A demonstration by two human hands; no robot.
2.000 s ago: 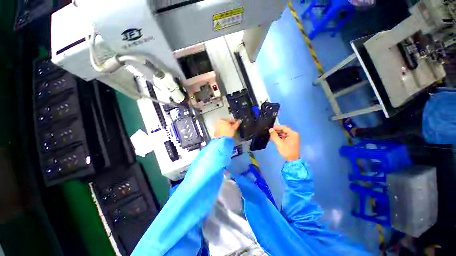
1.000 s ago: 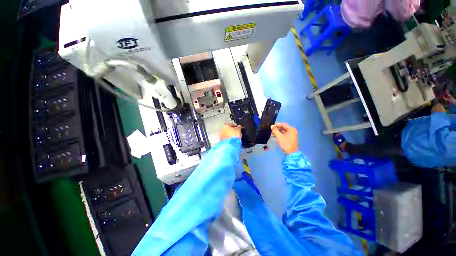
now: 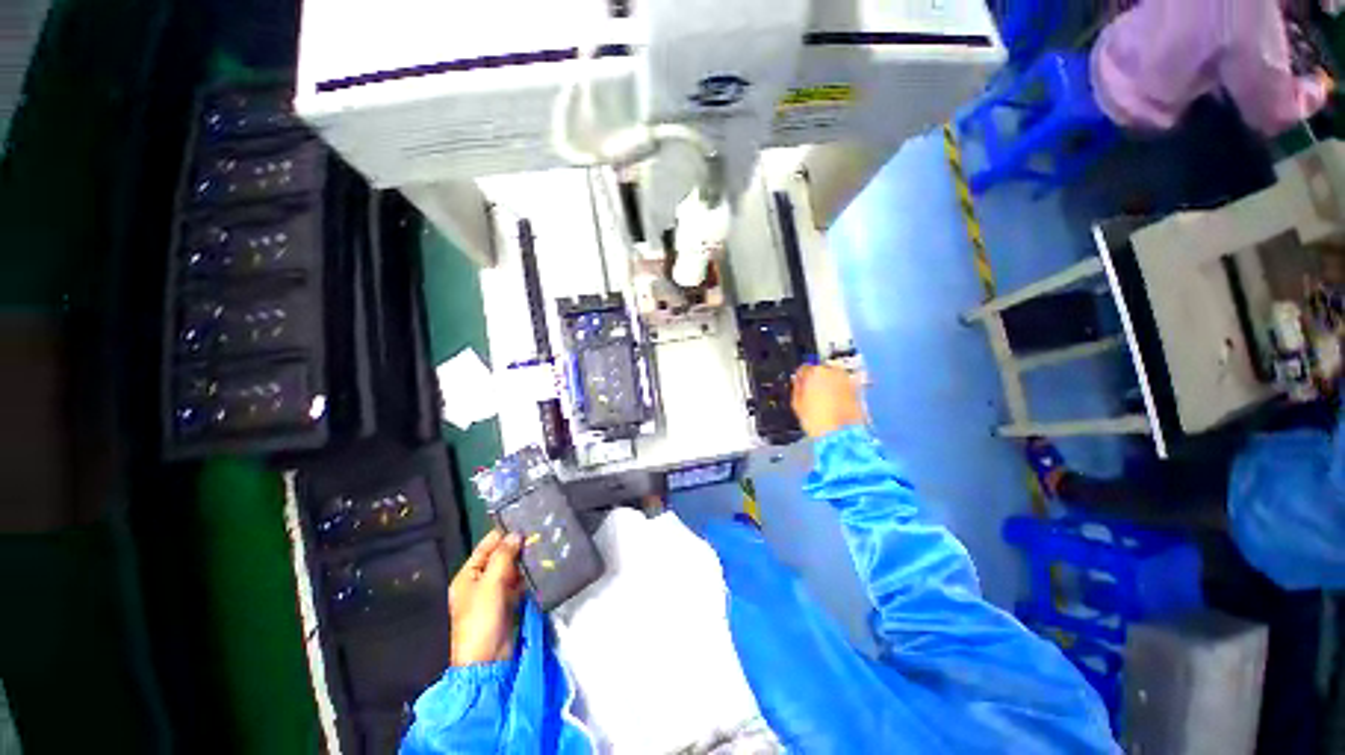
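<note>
My left hand (image 3: 484, 593) holds a black phone housing (image 3: 549, 534) by its left edge, low in front of my body. Small coloured dots show on its face. My right hand (image 3: 829, 400) is at the right edge of the right fixture (image 3: 773, 369), fingertips against it. A dark part appears to lie in that fixture; whether the fingers grip anything is unclear. The left fixture (image 3: 606, 372) holds another black housing with small dots. The pale driver head (image 3: 693, 244) stands between the two fixtures, towards the back.
The white machine (image 3: 457, 111) spans the back. A paper slip (image 3: 466, 387) lies left of its bed. Black component trays (image 3: 248, 303) are at the left, with another tray (image 3: 381, 568) nearer. Blue stools, a side bench (image 3: 1217, 303) and people in pink and blue smocks are at the right.
My left hand has moved from the right fixture to the lower left and now holds a housing. My right hand no longer holds up a black housing. The driver head has moved right from the left fixture.
</note>
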